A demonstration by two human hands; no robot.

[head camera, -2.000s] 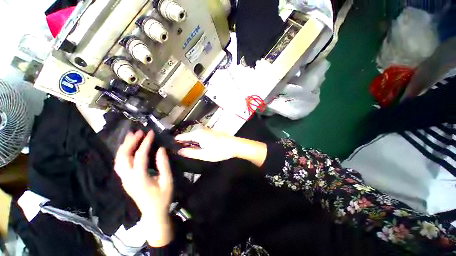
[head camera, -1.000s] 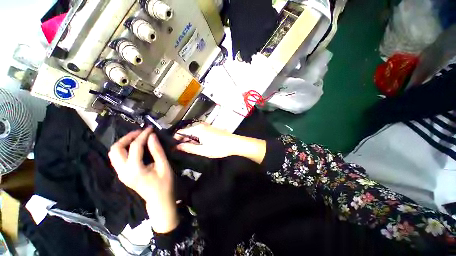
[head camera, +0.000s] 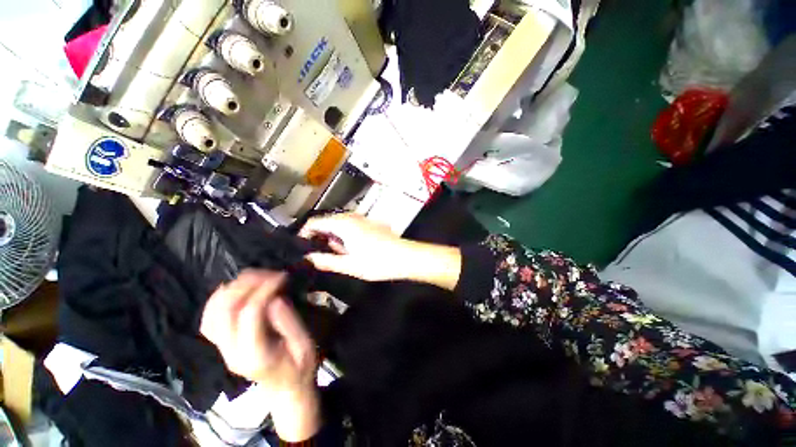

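Note:
The black fabric piece lies from the needle area of the overlock machine down toward the lap, with a sheer stretched part. My left hand is blurred, fingers curled, over the fabric below the needle; whether it grips cloth cannot be told. My right hand is right of the needle area, thumb and fingers closed at the fabric's edge. A small dark thing, perhaps snips, shows between its fingers; its palm is hidden.
A black heap with a pale strip lies left, beside a fan. Red thread lies on the table edge, above a white plastic bag. Dark cloth is behind. Striped cloth and a red bundle are at right.
My left hand has moved down, away from the needle area, uncovering more of the sheer fabric. My right hand has stayed nearly in place. The view has shifted slightly.

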